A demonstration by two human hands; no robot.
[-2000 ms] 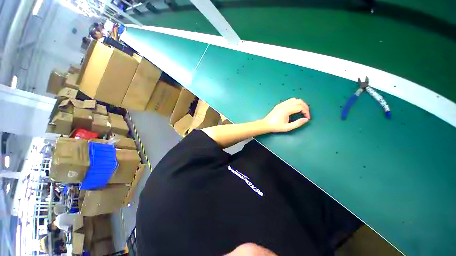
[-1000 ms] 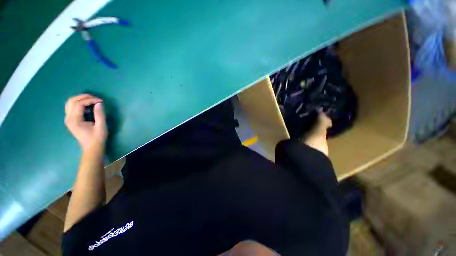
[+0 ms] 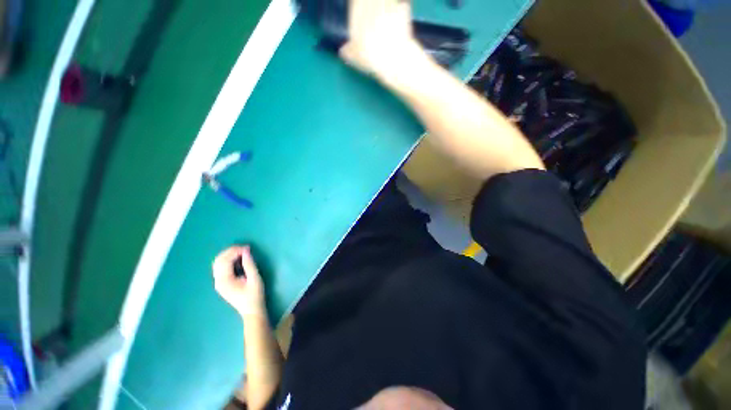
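My right hand (image 3: 381,36) is at the top edge of the view, blurred and partly cut off. It is over the green bench (image 3: 321,136), closed around several black handles (image 3: 441,42) that stick out on both sides of it. My left hand (image 3: 239,280) rests on the bench with its fingers curled. A dark spot shows inside the curl; I cannot tell if it is a part or shadow. The side cutters (image 3: 212,178) lie open against the white rail, one grip blue, the other whitish with a blue tip.
A brown carton (image 3: 669,128) full of black handles (image 3: 561,120) stands beside the bench's right edge. Beyond the white rail (image 3: 172,208) runs a darker green belt (image 3: 120,168) with a pink-ended body (image 3: 74,85) on it. A grey bar (image 3: 76,368) crosses at lower left.
My right hand has moved out of the carton and over the bench, with black handles now at it. The view has turned. My left hand keeps its curled pose on the bench.
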